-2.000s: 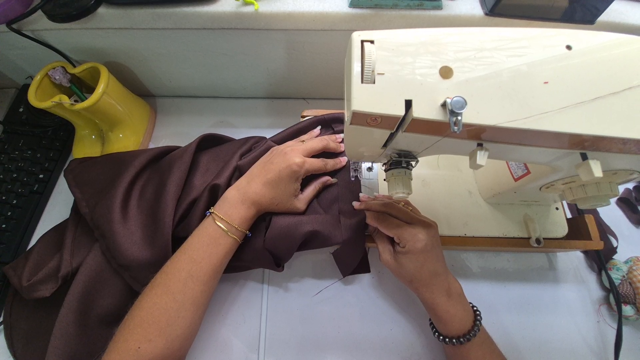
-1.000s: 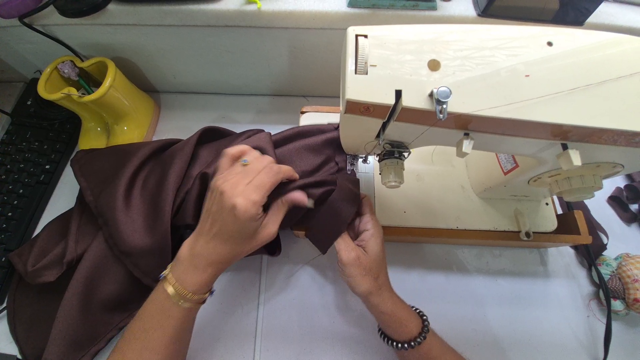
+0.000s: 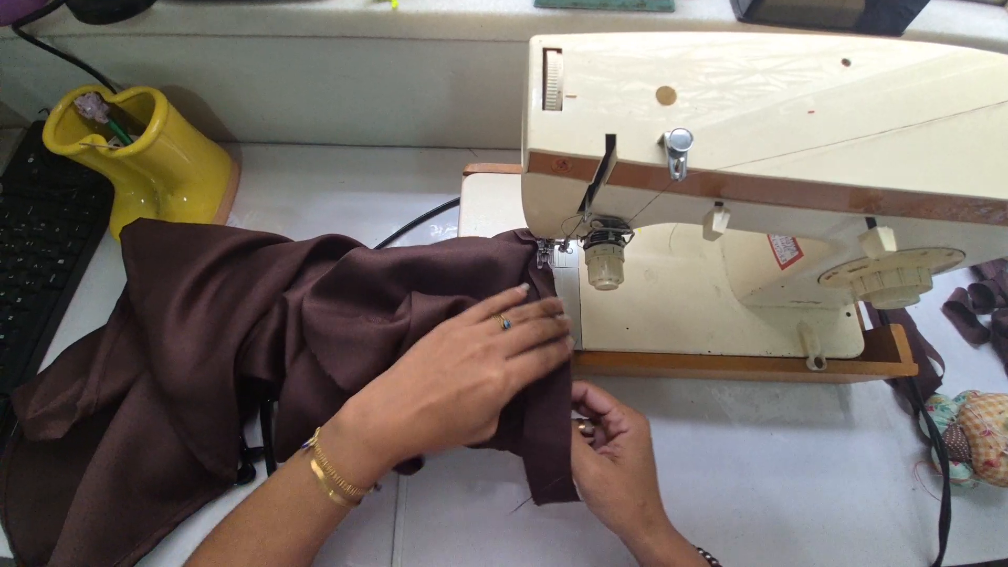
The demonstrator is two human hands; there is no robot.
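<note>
Dark brown satin-like cloth (image 3: 346,291) lies bunched left of a cream sewing machine (image 3: 740,102), its edge running under the presser foot (image 3: 543,252). My left hand (image 3: 465,370) rests palm down on the cloth with fingers extended toward its right edge, just below the foot. My right hand (image 3: 618,457) pinches the folded edge strip (image 3: 551,441) from the right, near the strip's lower end; the fingertips are partly behind the cloth. Loose thread hangs by that lower end. Thread runs across the machine's front to the needle area, beside a cream dial (image 3: 605,266).
A yellow boot-shaped ceramic holder (image 3: 157,165) and a black keyboard (image 3: 47,205) stand at left. The machine sits in a wooden base (image 3: 740,364). At right are a black cable (image 3: 941,472), a patchwork fabric item (image 3: 980,437) and brown cloth scraps (image 3: 969,315).
My left hand, lifted and blurred a second ago, now lies on the cloth nearer its right edge. My right hand has moved down along the edge, away from the foot.
</note>
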